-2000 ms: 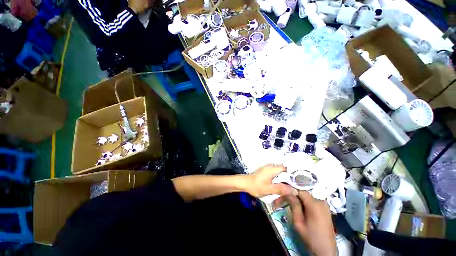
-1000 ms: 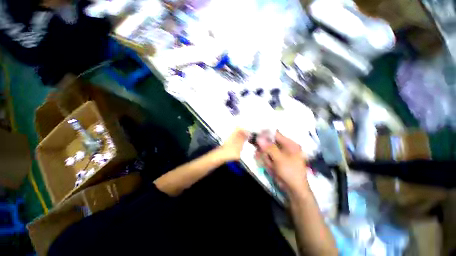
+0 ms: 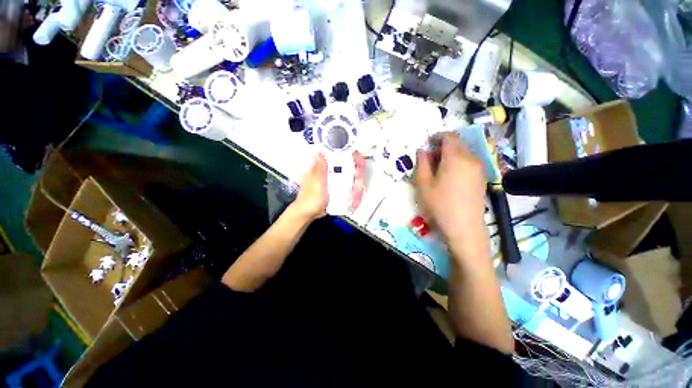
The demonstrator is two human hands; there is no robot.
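Note:
My left hand [image 3: 312, 189] holds a white handheld fan [image 3: 338, 144] upright by its handle, with the round ringed head away from me. A small dark square shows on the handle below the head. My right hand [image 3: 449, 178] is over the bench to the right of the fan, fingers bent down by a small dark part [image 3: 404, 163]; whether it grips anything is hidden. Small glossy black squares [image 3: 340, 92] lie in rows just beyond the fan head.
A black electric screwdriver [image 3: 592, 173] reaches in from the right. A black handle [image 3: 504, 227], a red piece [image 3: 419, 225] and a pale-blue mat [image 3: 410, 241] are near my right arm. A metal fixture [image 3: 425, 45] stands at the back. Cartons [image 3: 83, 258] are at left.
The view has shifted towards the right end of the bench. My hands, together earlier, are now apart. The fan is upright in my left hand, and my right hand has moved right.

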